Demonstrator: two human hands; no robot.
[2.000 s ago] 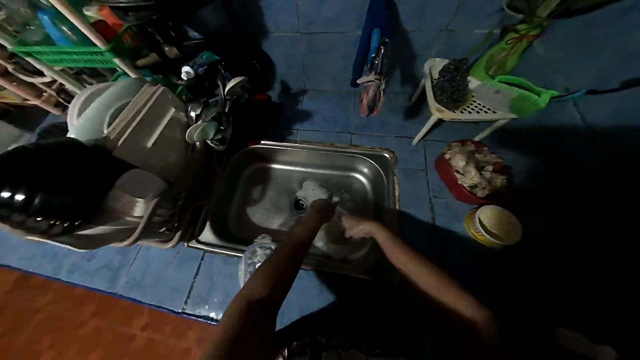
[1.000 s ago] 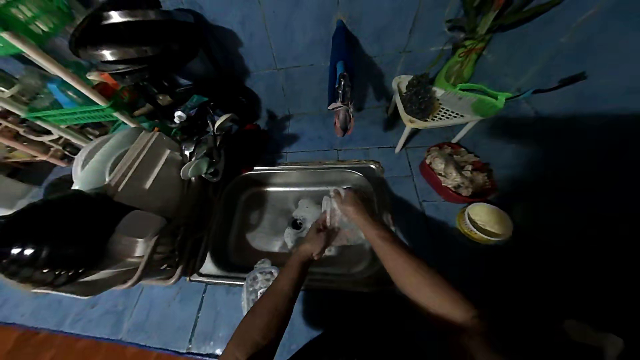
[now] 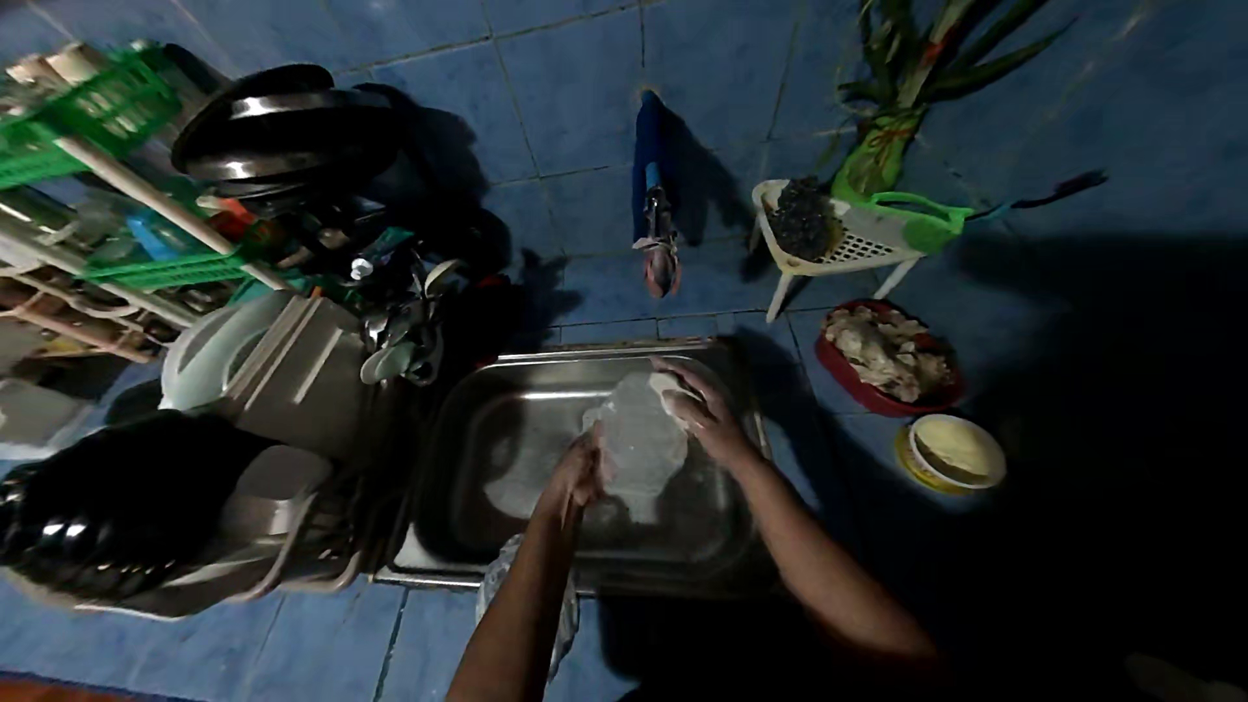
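Over the stainless steel sink basin [image 3: 507, 439], my left hand [image 3: 577, 473] grips the left edge of a translucent, whitish flat piece [image 3: 643, 439], perhaps a plastic bag or lid. My right hand [image 3: 704, 414] holds a small pale object [image 3: 673, 390], perhaps a sponge or soap, at the upper right edge of that piece. Whitish suds or liquid show on the sink bottom below. A crumpled clear plastic bag [image 3: 565, 624] lies at the sink's front edge, partly hidden by my left forearm.
Left of the sink stand a dish rack [image 3: 283, 565] with dishes, utensils [image 3: 414, 341] and black pans [image 3: 283, 146]. To the right are a white perforated stand [image 3: 858, 244], a red bowl of pale scraps [image 3: 887, 361] and a yellowish tub [image 3: 951, 453]. A blue cloth [image 3: 646, 146] hangs behind.
My hands were close together over the sink; now they are farther apart, with the translucent piece spread between them. The view has shifted.
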